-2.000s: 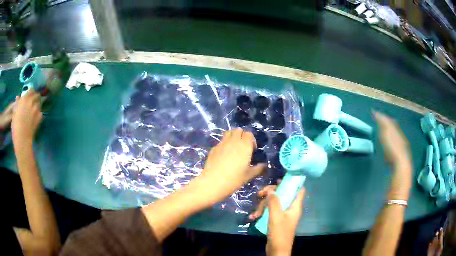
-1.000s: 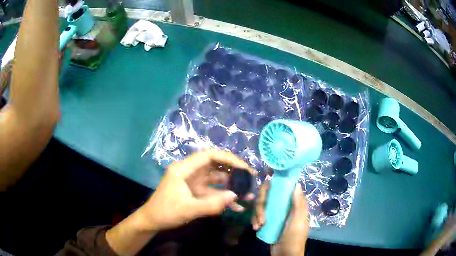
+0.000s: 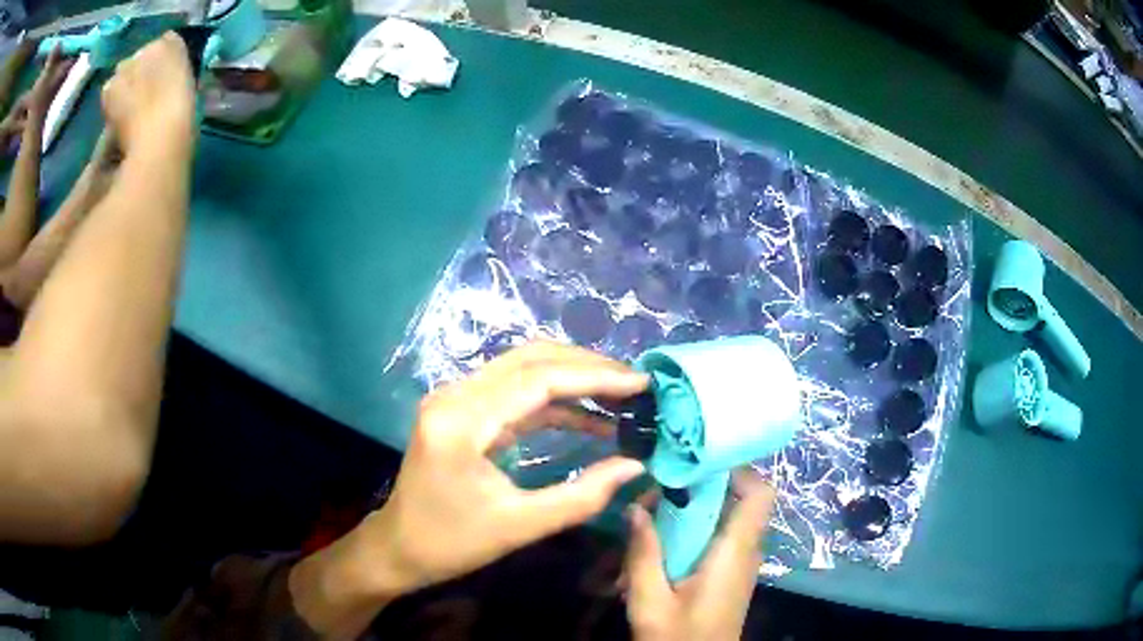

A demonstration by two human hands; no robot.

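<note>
My left hand (image 3: 501, 463) holds a black round insert (image 3: 637, 425) between thumb and fingers, at the open ribbed end of a teal handheld fan body (image 3: 740, 401). The insert touches or nearly touches the opening; how far it sits inside cannot be told. My right hand (image 3: 697, 551) is closed around the fan's handle from below, its barrel facing left. Behind the fan lies a parts tray (image 3: 602, 269) with rows of dark round parts under shiny wrinkled clear film.
Two teal fan bodies (image 3: 1018, 286) lie right of the tray. A crumpled white cloth (image 3: 399, 58) lies at the back left. Another person's arm (image 3: 113, 313) reaches along the left, near a green fixture (image 3: 257, 107). A pale rail (image 3: 802, 113) runs behind.
My left hand has brought the black insert right to the fan's opening. The fan has turned to face more left. The tray appears further right. The neighbour's arm has shifted.
</note>
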